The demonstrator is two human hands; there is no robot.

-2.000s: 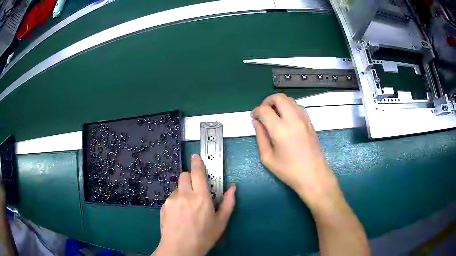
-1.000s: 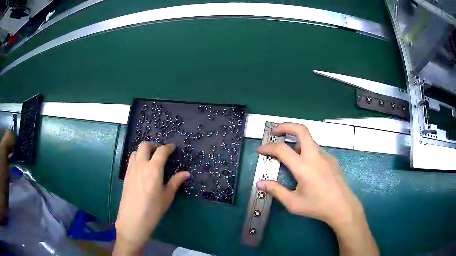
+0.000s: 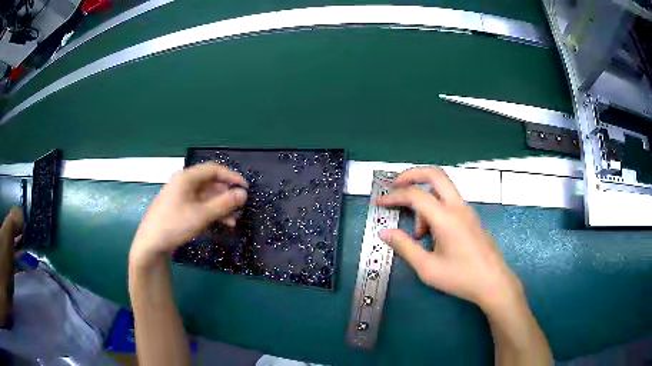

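The black parts tray [image 3: 297, 214] lies in front of me, scattered with tiny dark components with silvery glints. My left hand [image 3: 204, 200] is over its left part, thumb and fingertips close together; whether they hold a component cannot be seen. The grey-brown fixture bar [image 3: 363, 314] lies right of the tray, its long side running away from me. Dark components show in its near seats. My right hand [image 3: 436, 229] is at the bar's far half, thumb and fingers apart over its seats; anything at the fingertips is too small to tell.
Another fixture bar [image 3: 550, 137] lies beside the pointed guide rail [image 3: 507, 109] at the machine infeed [image 3: 615, 211] on the right. A narrow black tray [image 3: 44, 200] stands at far left, with another person's hand [image 3: 11, 232] beside it. A long curved rail [image 3: 286, 16] crosses the far side.
The right hand has moved from near the rails to the fixture bar. The left hand left the bar, reached into the tray and has now lifted, its fingers drawn together. The infeed bar sits further in.
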